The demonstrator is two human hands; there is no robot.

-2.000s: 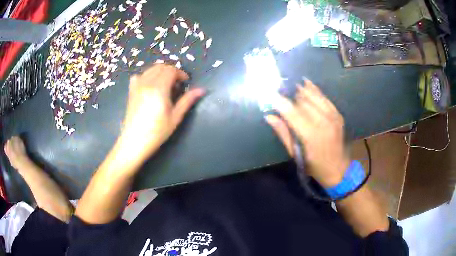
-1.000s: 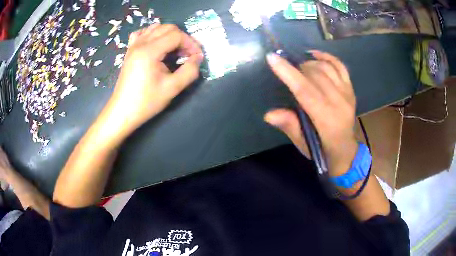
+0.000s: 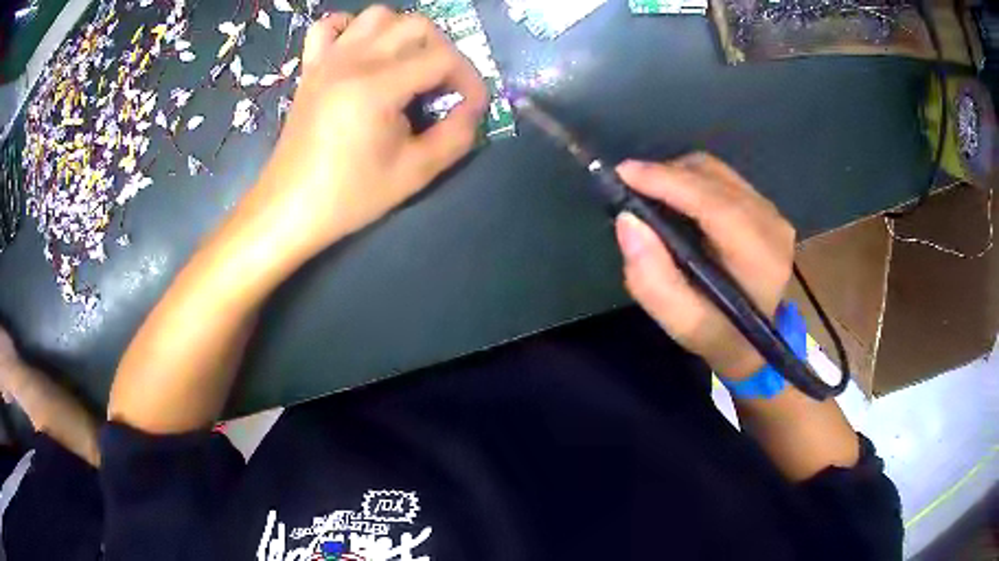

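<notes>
My right hand (image 3: 718, 258), with a blue wrist band (image 3: 776, 356), holds a black soldering iron (image 3: 701, 268) like a pen. Its tip points up-left at the edge of a green-and-white circuit board (image 3: 502, 116); I cannot tell if they touch. My left hand (image 3: 389, 110) is over the board's left side, thumb and fingertips pinched together, with a small white part (image 3: 444, 104) showing between them. The hand hides much of the board.
A heap of small white and yellow leaded parts (image 3: 88, 142) lies at the left. More boards (image 3: 559, 13) lie at the top. A brownish tray (image 3: 833, 44) and yellow-rimmed spool (image 3: 964, 126) are at the right, a cardboard box (image 3: 931, 296) below. Another person's arm (image 3: 49, 405) is at lower left.
My right hand has taken hold of the soldering iron and brought its tip to the board. My left hand has moved from beside the heap onto the board's edge.
</notes>
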